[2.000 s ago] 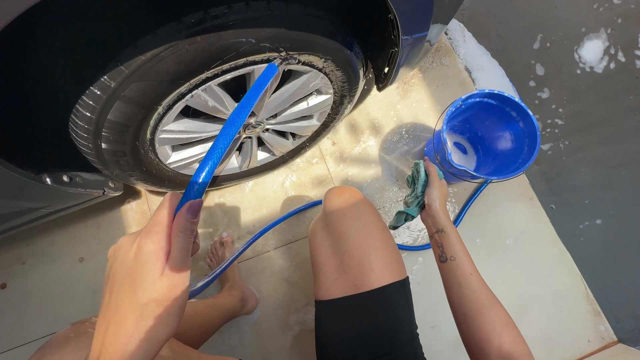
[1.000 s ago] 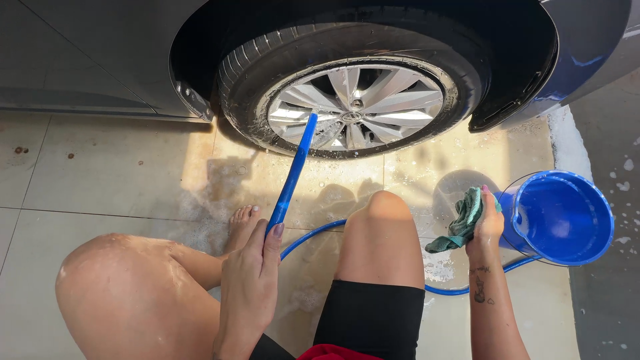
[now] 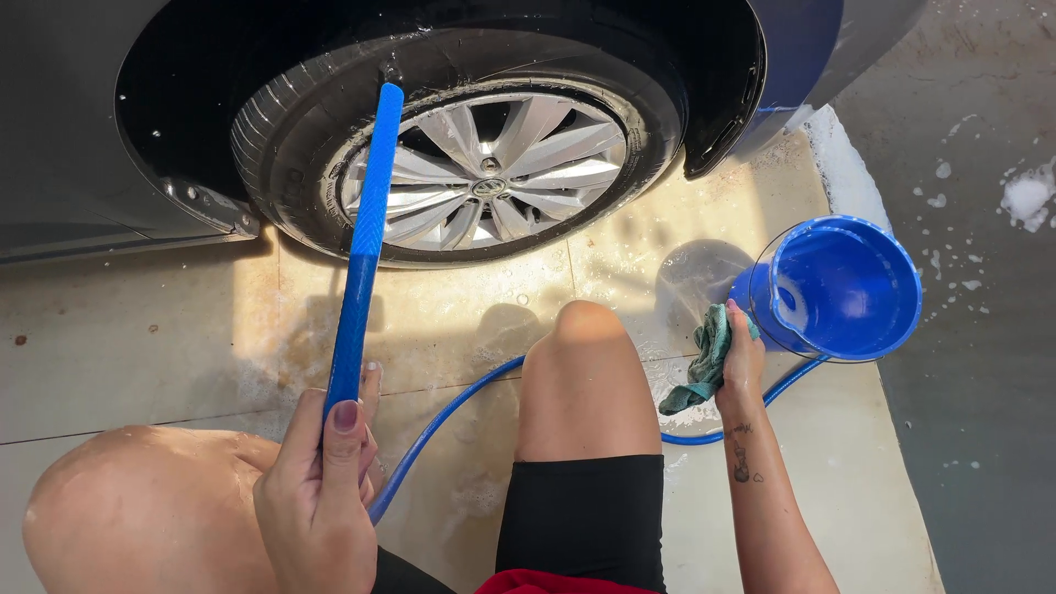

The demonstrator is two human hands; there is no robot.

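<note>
My left hand [image 3: 322, 495] is closed around a blue hose [image 3: 367, 223], whose free end points up and lies in front of the tire sidewall [image 3: 289, 181]. Water splashes on the black rubber just above that end. Behind the hose is the wet silver alloy wheel [image 3: 488, 188] of a dark car. Out to the right, my right hand [image 3: 742, 355] grips a bunched green cloth [image 3: 703, 363], which hangs down to the left of the fingers. The hand is beside the blue bucket [image 3: 841, 289]; whether it touches the bucket I cannot tell.
The hose runs on across the wet tiled floor [image 3: 445, 421], behind my raised knee [image 3: 586, 363] and below the bucket. My other knee [image 3: 148, 511] is at lower left. The car's fender [image 3: 58, 124] overhangs the tire. White foam [image 3: 1031, 196] lies on the darker ground at right.
The hose end has moved from in front of the wheel's spokes to the upper left part of the tire. My right hand still holds the cloth by the bucket. The view has shifted.
</note>
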